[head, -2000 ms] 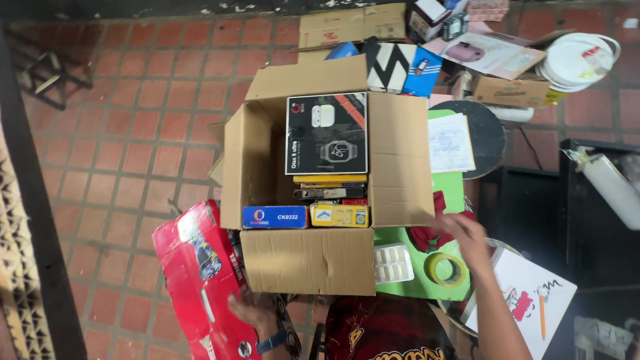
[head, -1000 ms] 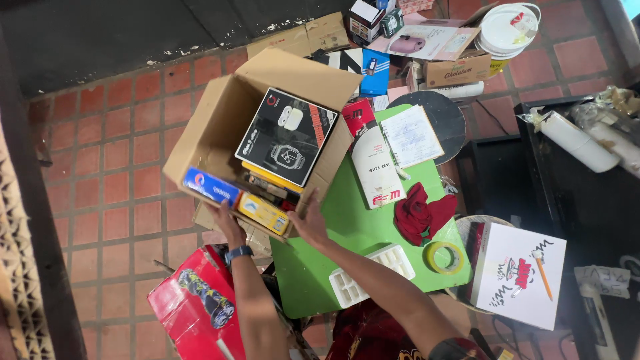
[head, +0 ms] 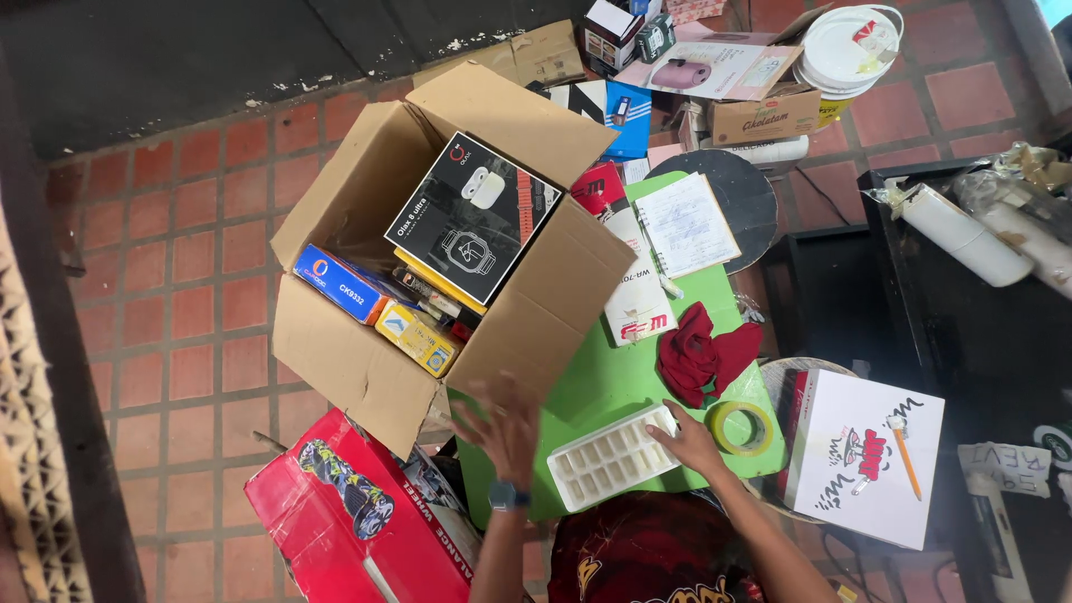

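Observation:
My right hand (head: 693,440) grips the right end of a white plastic ice cube tray (head: 613,456), which lies on the green tabletop (head: 586,381). My left hand (head: 500,419), blurred, is raised with fingers apart, left of the tray and near the lower flap of an open cardboard box (head: 536,310). Inside that box are a black smartwatch box (head: 473,216), a blue box (head: 339,283) and a yellow box (head: 416,337). A dark red cloth (head: 703,352) and a roll of yellowish tape (head: 740,428) rest right of the tray, beside my right hand.
A spiral notebook (head: 688,224) and a white-and-red box (head: 632,285) lie toward the table's back. A red hoverboard box (head: 360,511) stands at lower left. A white box with drawings (head: 867,456) is at right. A white bucket (head: 850,50) and several cartons stand behind.
Both hands were on the cardboard box one second ago. They have let go of it; my right hand now holds the ice cube tray, and my left hand is off the box.

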